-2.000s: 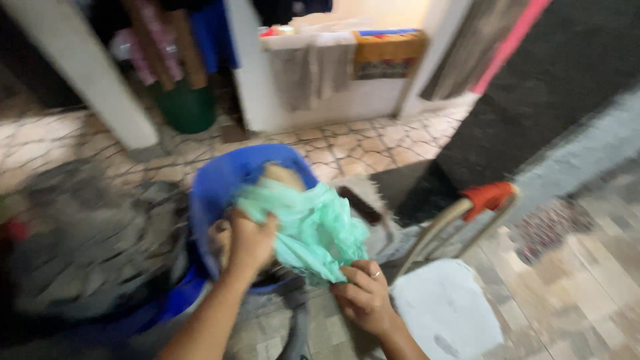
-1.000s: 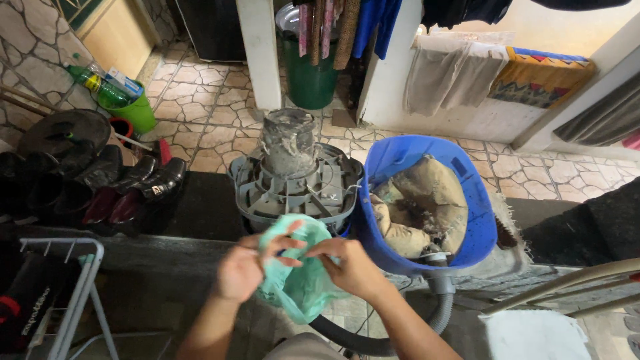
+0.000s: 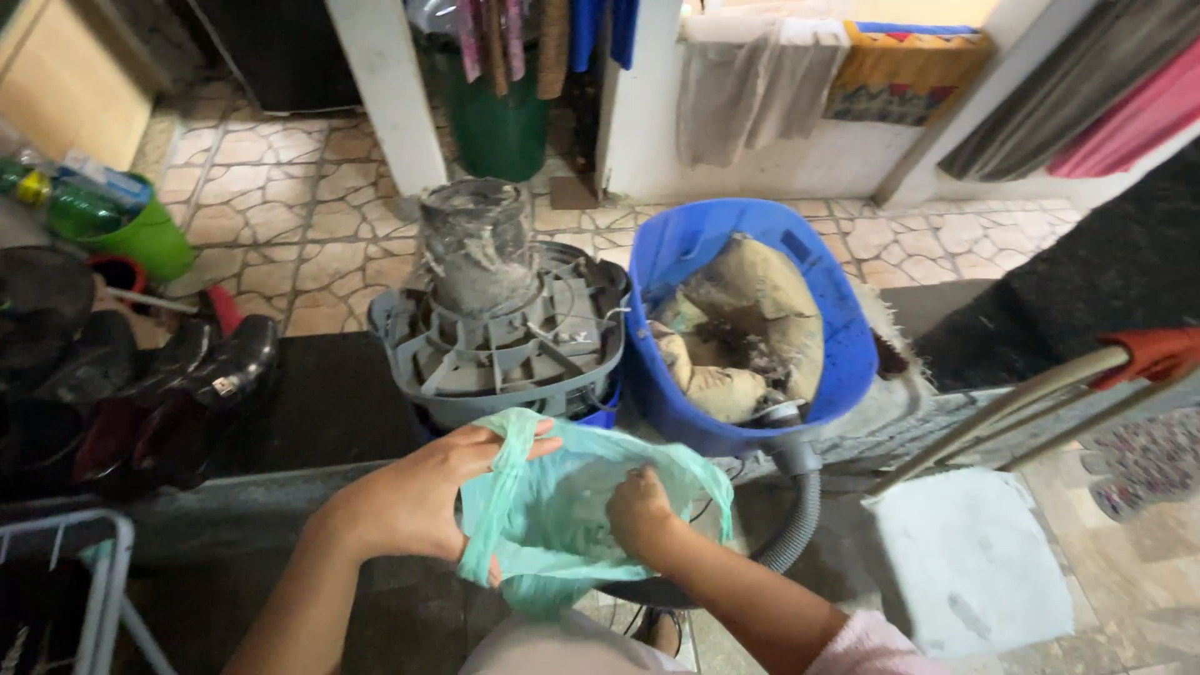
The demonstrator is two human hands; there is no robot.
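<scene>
A thin green plastic bag (image 3: 581,506) is spread wide in front of my body. My left hand (image 3: 441,497) grips the bag by its handle and left edge. Inside the bag's mouth is my right hand (image 3: 642,516), its fingers curled; whether it pinches the plastic cannot be told. Beyond the bag, a vacuum cleaner's blue tub (image 3: 656,394) holds a dusty beige filter bag (image 3: 797,319), and a grey corrugated hose (image 3: 802,516) joins its near side. Left of the tub rests the vacuum's dusty grey motor head (image 3: 506,328) with a cylindrical filter upright on it.
Black shoes (image 3: 230,366) stand on the dark ledge at left, near a lime-green bucket (image 3: 150,234) of bottles. A white rack (image 3: 117,562) is at lower left. At right is a metal-framed chair with a pale seat (image 3: 970,562). Towels (image 3: 750,84) hang over the far wall.
The green bag, bunched two seconds ago over the blue tub, is now in front of the motor head and tub and spread wider. My right hand has gone into its mouth.
</scene>
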